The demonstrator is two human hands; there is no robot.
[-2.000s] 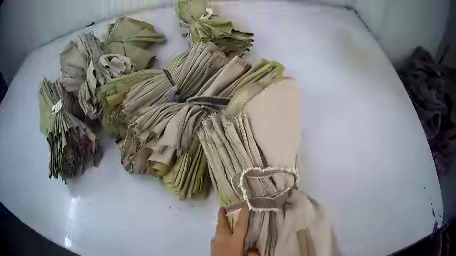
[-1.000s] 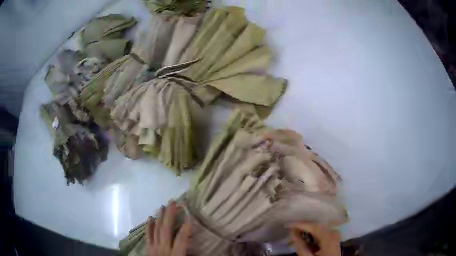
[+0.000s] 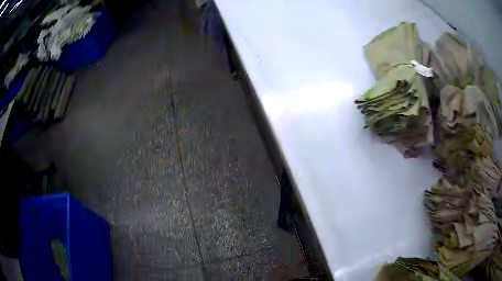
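Neither of my hands shows. Tied cloth bundles lie on the white table (image 3: pixel 308 71) at the right of the view. A small olive and brown bundle (image 3: pixel 396 104) with a white tag (image 3: pixel 421 68) is nearest the table edge. A grey-brown bundle (image 3: pixel 459 60) lies beyond it. A larger heap of olive and beige-brown layers (image 3: pixel 465 219) is at the lower right, cut off by the frame. Another green-brown piece of cloth (image 3: pixel 413 270) shows at the bottom edge.
The table's long edge runs diagonally down the middle. Left of it is a dark speckled floor (image 3: pixel 165 164). A blue crate (image 3: pixel 82 241) stands at the lower left. A blue container with pale cloth (image 3: pixel 69 30) and stacked cloth (image 3: pixel 47 93) are at the upper left.
The view has swung to the left, so the floor and crates now show and the bundles sit at the right. Both hands and the cloth they touched have left the picture.
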